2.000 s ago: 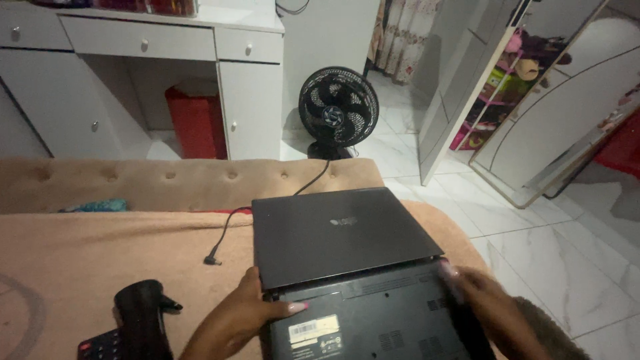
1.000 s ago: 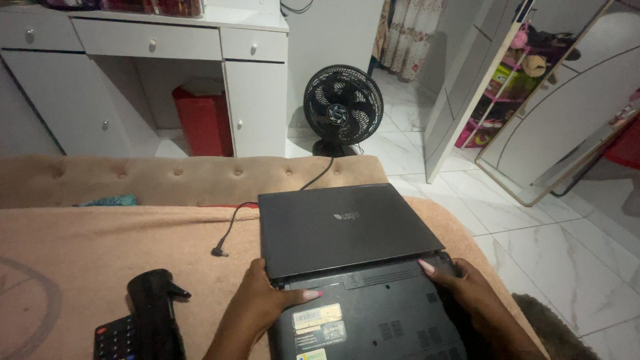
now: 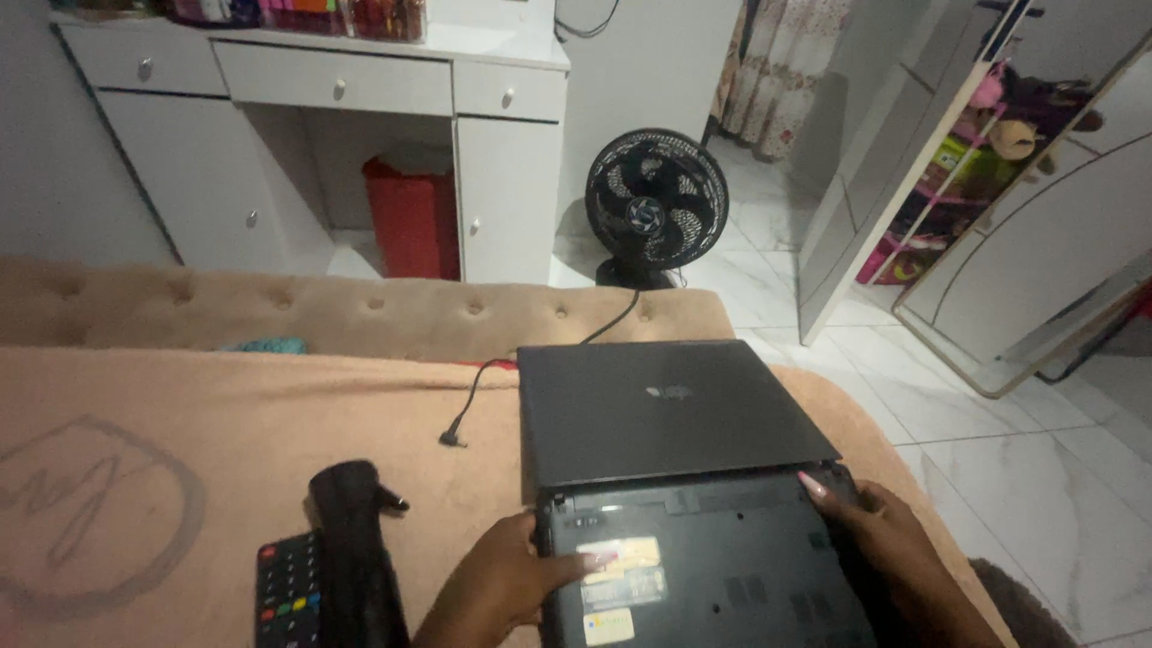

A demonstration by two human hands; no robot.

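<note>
A black laptop lies opened out flat, underside up, on the peach blanket (image 3: 432, 504). Its lid (image 3: 666, 414) points away from me, and the base's underside (image 3: 702, 558) with several stickers is nearest. My left hand (image 3: 522, 576) grips the base's left edge, thumb over the stickers. At the right corner near the hinge, my right hand (image 3: 873, 522) holds the base with the thumb on top; its other fingers are partly hidden. A black cable with an angled barrel plug (image 3: 450, 438) rests left of the lid.
Left of my left hand are a remote control (image 3: 286, 594) and a dark object (image 3: 355, 549) of unclear kind. Beyond the tufted bed edge (image 3: 423, 310) stand a black fan (image 3: 657, 198), a white desk (image 3: 333, 76), a red bin (image 3: 412, 220) and a leaning mirror (image 3: 1017, 270).
Both hands stay on the laptop base. My right thumb, farther down the right side two seconds ago, now lies near the hinge corner. The laptop keeps roughly the same place on the blanket.
</note>
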